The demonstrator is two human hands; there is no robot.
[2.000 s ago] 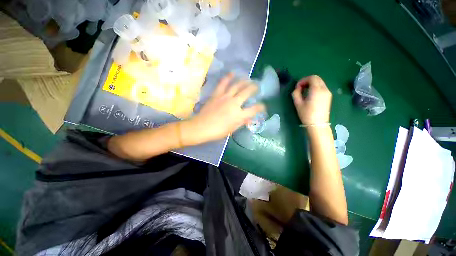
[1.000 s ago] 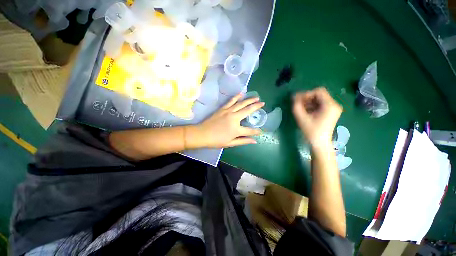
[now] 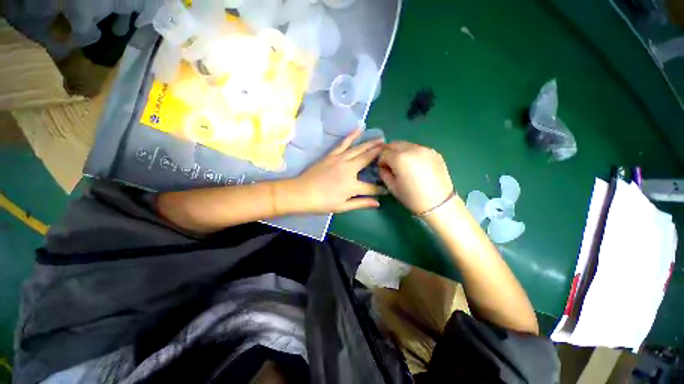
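Note:
Frosted fan blades (image 3: pixel 315 34) lie loose on the grey and yellow printed sheet (image 3: pixel 285 202). My left hand (image 3: pixel 341 176) lies with spread fingers at the sheet's right edge, on a fan blade (image 3: pixel 372 136) mostly hidden under both hands. My right hand (image 3: pixel 412 174) has its fingertips pinched together over that blade's hub; whether they hold a small part cannot be seen. Another fan blade (image 3: pixel 343 90) lies just above. A cluster of small black parts (image 3: pixel 421 103) is on the green bench. One whole fan blade (image 3: pixel 499 209) lies right of my right wrist.
A crumpled clear bag (image 3: pixel 551 124) lies at the right on the green bench (image 3: pixel 480 90). White papers (image 3: pixel 626 262) and pens (image 3: pixel 637 176) are at far right. An open cardboard carton (image 3: pixel 64 142) stands at left, with more blades at upper left.
My right hand has moved left from the open bench onto the blade beside my left hand. My left hand has moved from the upper blade to the lower one and flattened there.

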